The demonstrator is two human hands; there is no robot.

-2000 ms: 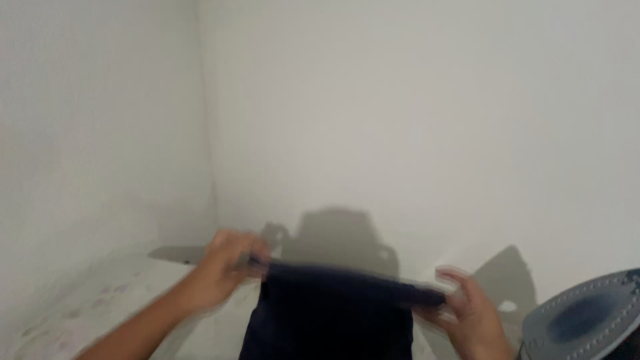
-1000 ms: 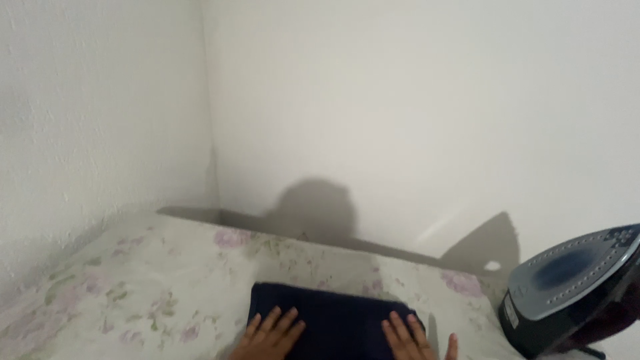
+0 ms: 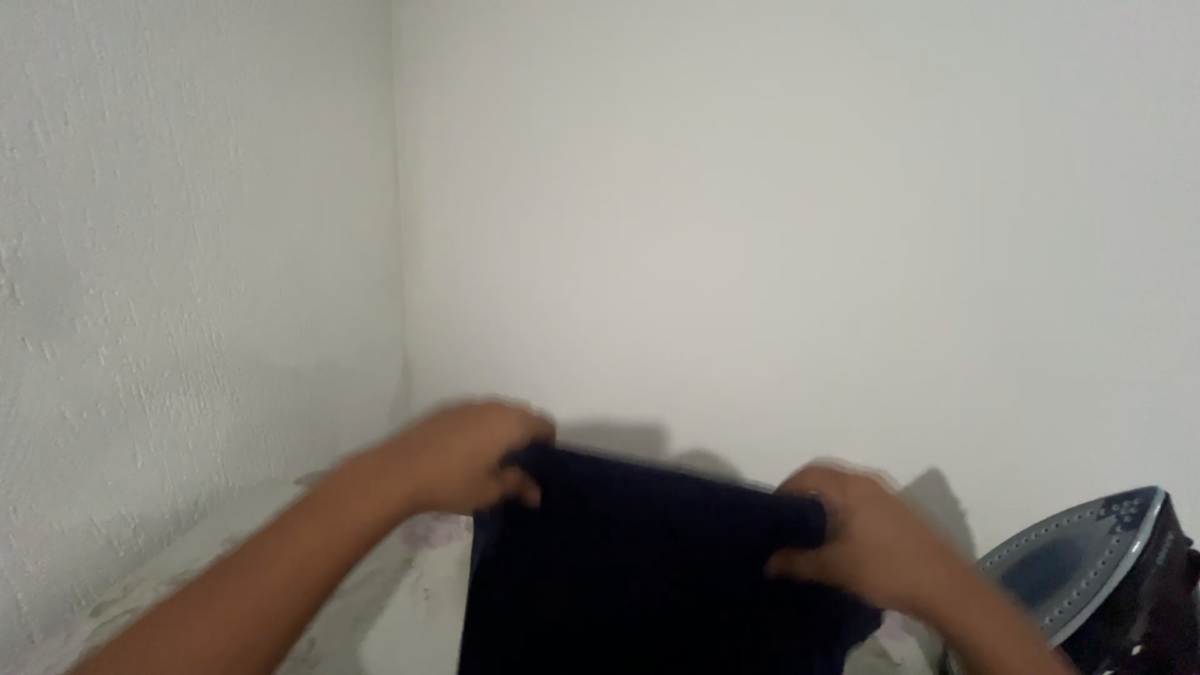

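Observation:
A dark navy cloth (image 3: 656, 572), perhaps a garment, hangs between my hands above the flower-patterned cover. My left hand (image 3: 478, 455) grips its upper left corner between thumb and fingers. At the upper right corner, my right hand (image 3: 844, 530) pinches the same edge, thumb below and fingers over the top. The cloth's lower part runs out of view at the bottom, so I cannot tell whether it touches the surface.
A clothes iron (image 3: 1078, 572) stands tilted up at the lower right, its perforated soleplate facing left, close to my right forearm. The floral cover (image 3: 412, 600) lies beneath. Behind are a white wall (image 3: 750, 234) and a textured wall (image 3: 187, 281) meeting in a corner.
One second ago both hands lay flat on the folded navy cloth on the cover. Now they have taken hold of its edge and lifted it.

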